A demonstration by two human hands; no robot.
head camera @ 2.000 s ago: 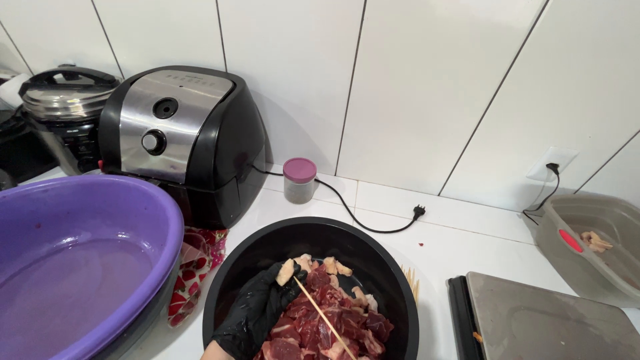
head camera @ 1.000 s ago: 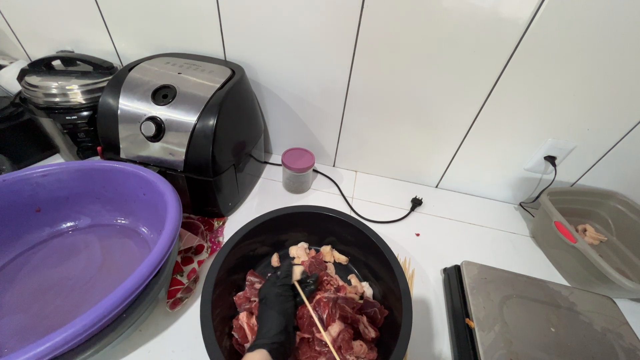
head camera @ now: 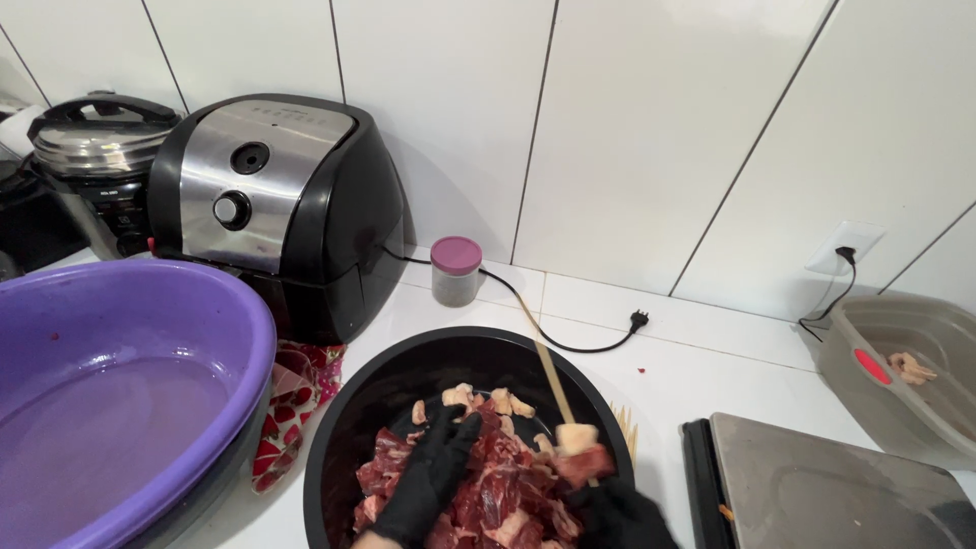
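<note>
A round black pot (head camera: 347, 408) holds chunks of raw red meat (head camera: 499, 488) and pale fat pieces (head camera: 457, 395). My left hand (head camera: 435, 465), in a black glove, rests on the meat, fingers toward the fat at the far side; whether it grips a piece cannot be told. In my gloved right hand (head camera: 621, 511), at the pot's right side, is a wooden skewer (head camera: 554, 381) pointing up and away. A piece of fat (head camera: 576, 438) and a piece of red meat (head camera: 585, 463) are threaded on it, blurred. More wooden skewers (head camera: 625, 427) lie just right of the pot.
A purple basin (head camera: 255, 335) stands at left, before a black and steel air fryer (head camera: 305, 198) and a pressure cooker (head camera: 107, 152). Behind the pot are a lidded jar (head camera: 456, 273) and a loose plug (head camera: 639, 320). At right are a flat metal-topped device (head camera: 831, 488) and a grey tub (head camera: 877, 328).
The skewer, which earlier slanted over the meat from the lower right with fat at its far tip, now points up at the pot's right side with meat and fat on it. My right hand has come into view.
</note>
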